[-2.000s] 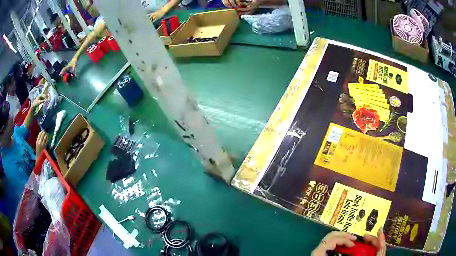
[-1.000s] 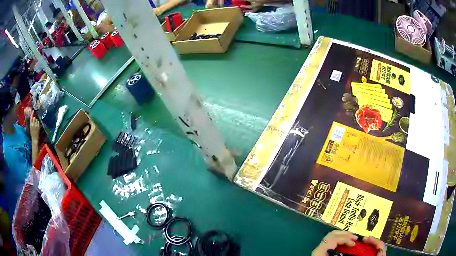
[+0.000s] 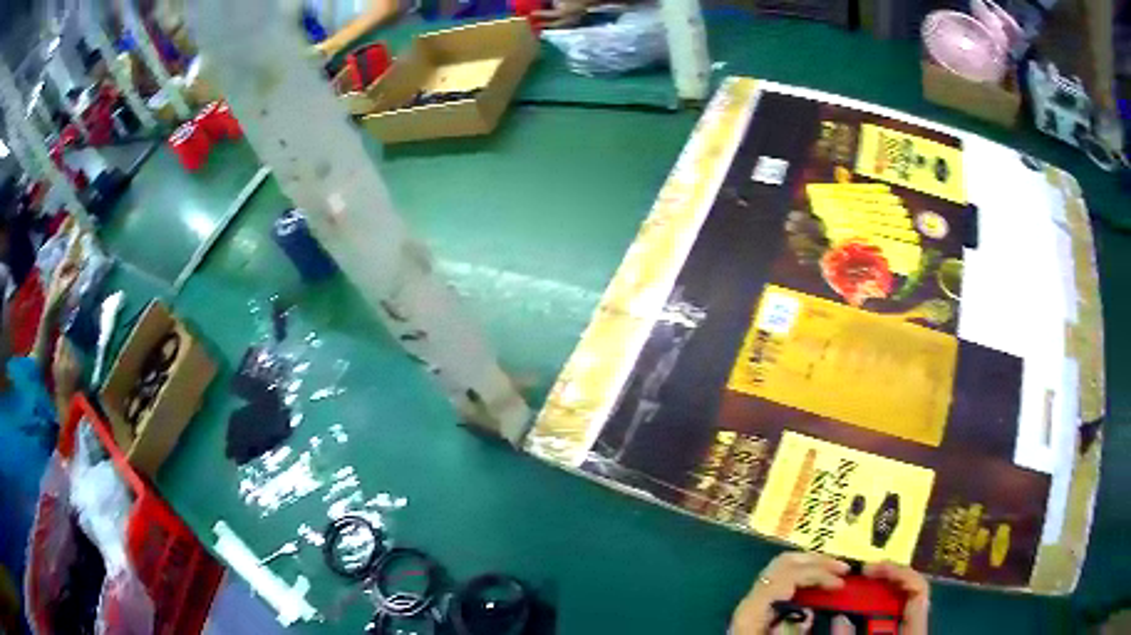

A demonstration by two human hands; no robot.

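A red Bluetooth speaker (image 3: 856, 600) with a black strip is held at the bottom edge of the view, just below the cardboard work mat (image 3: 992, 558). My left hand (image 3: 775, 598) holds its left end. My right hand (image 3: 915, 598) holds its right end. Both hands are bare and partly cut off by the picture's edge. Fingers cover part of the speaker. The mat lies on the green bench and shows food pictures.
A pale metal post (image 3: 372, 254) rises left of the mat. A dark blue speaker (image 3: 301, 246) stands behind it. Black rings (image 3: 403, 581), a red crate (image 3: 161, 546) and open cardboard trays (image 3: 459, 120) lie around. Other people are at upper left.
The view has shifted, so the bench things appear further left. The red speaker sits slightly higher in view and is turned, showing more of its face and black strip.
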